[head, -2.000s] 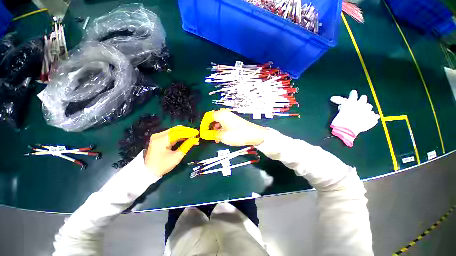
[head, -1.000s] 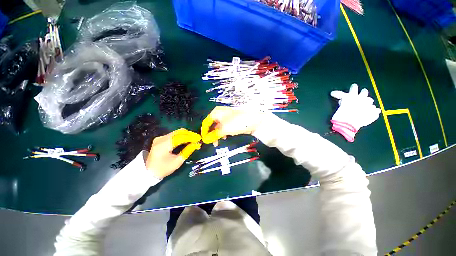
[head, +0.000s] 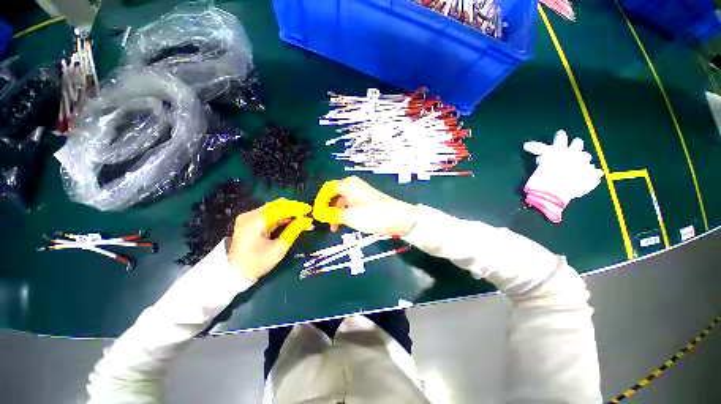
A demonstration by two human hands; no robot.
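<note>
My left hand (head: pixel 265 237) and my right hand (head: pixel 352 207), with yellow finger cots, meet at the fingertips above the green mat. Anything pinched between them is too small to make out. A few white leads (head: pixel 356 254) with red and dark ends lie just below my right hand, partly covered by it. Small black parts lie in two heaps: one heap (head: pixel 212 221) beside my left hand, the other heap (head: pixel 277 156) above the hands. The main pile of white leads (head: pixel 395 136) lies above my right hand, red ends to the right.
A blue bin (head: pixel 403 51) with leads stands at the top. Clear plastic bags (head: pixel 130 134) lie upper left, near upright leads (head: pixel 77 83). Crossed leads (head: pixel 99 245) lie at far left. A white glove (head: pixel 560 173) lies at right. The mat's front edge (head: pixel 474 297) curves below.
The fingertips stay together with small shifts. My right hand has drawn slightly back and curled compared with one second ago. The leads and heaps have not visibly changed.
</note>
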